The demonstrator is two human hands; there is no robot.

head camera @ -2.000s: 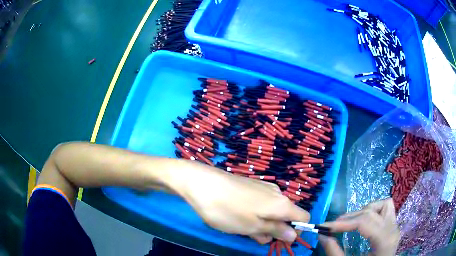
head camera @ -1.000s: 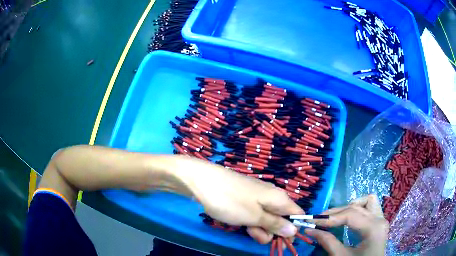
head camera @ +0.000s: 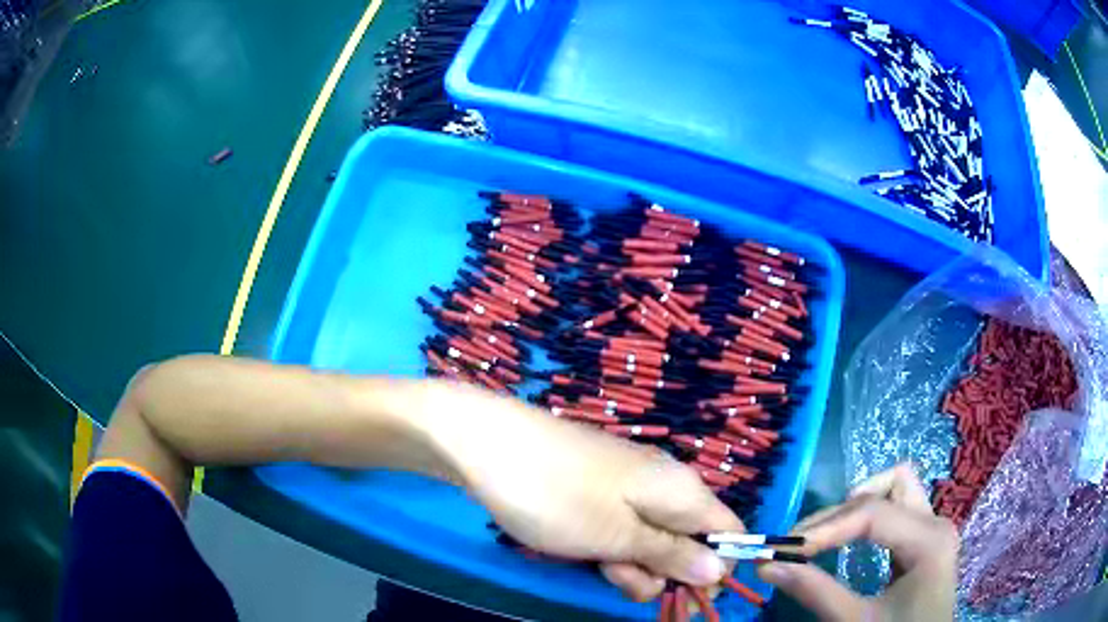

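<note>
My left hand [head camera: 583,504] is over the near right part of the light-blue tray [head camera: 318,286]. It is shut on black-and-white pieces [head camera: 739,546], whose white sections and black ends stick out to the right. Several red pieces [head camera: 693,600] fan out below its fingers. My right hand [head camera: 885,549] is just right of it, its thumb and fingers at the black ends of the black-and-white pieces. Its lower part is cut off by the frame edge. Red-and-black pieces [head camera: 632,358] lie in overlapping rows in the tray, partly hidden by my left hand.
A darker-blue tote [head camera: 717,91] stands beyond the tray, with loose black-and-white pieces [head camera: 933,134] at its right. An open clear bag [head camera: 893,352] of red sleeves [head camera: 1015,389] is at the right. Black pieces [head camera: 419,67] lie left of the tote. A white sheet [head camera: 1069,182] is far right.
My right hand has shifted slightly at the ends of the black-and-white pieces, which lie at slightly changed angles. My left hand stays nearly in place, still holding the pieces.
</note>
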